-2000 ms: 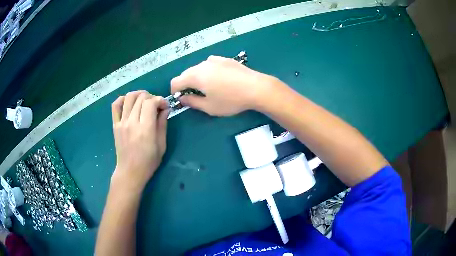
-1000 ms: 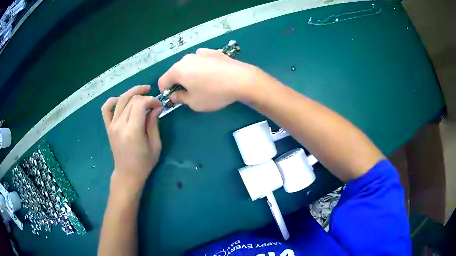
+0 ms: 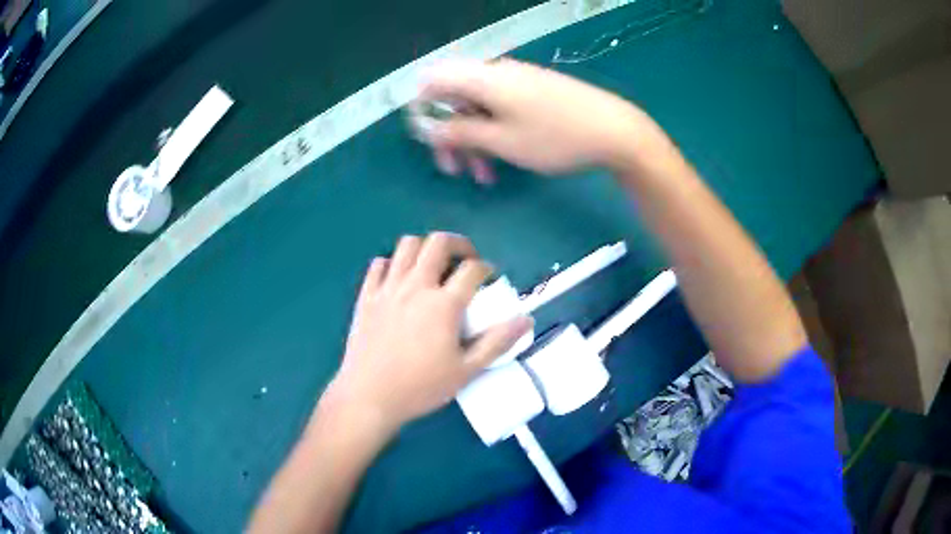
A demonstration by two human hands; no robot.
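My left hand (image 3: 412, 329) has its thumb and fingers around the white drum head of a fan body (image 3: 496, 313); its handle points up and right. Two more white fan bodies touch or lie close beside it: one (image 3: 503, 402) with its handle toward me, one (image 3: 568, 370) with its handle up and right. My right hand (image 3: 521, 115) is raised over the bench near the pale rail, fingers curled and blurred. Something pale and silvery shows at its fingertips, too blurred to name. The stack of board strips (image 3: 89, 464) lies at the lower left.
A white fan (image 3: 141, 200) lies on the dark green belt beyond the pale rail (image 3: 302, 148). Other white parts (image 3: 26, 506) are at the lower left edge. A pile of small silvery pieces (image 3: 678, 422) is by my right sleeve. Cardboard boxes (image 3: 886, 292) stand at the right. A thin clear strand lies at the bench's far side.
My left hand has left the work near the rail and moved down right onto a fan body. My right hand has moved up and right, away from it. A fan shows on the belt.
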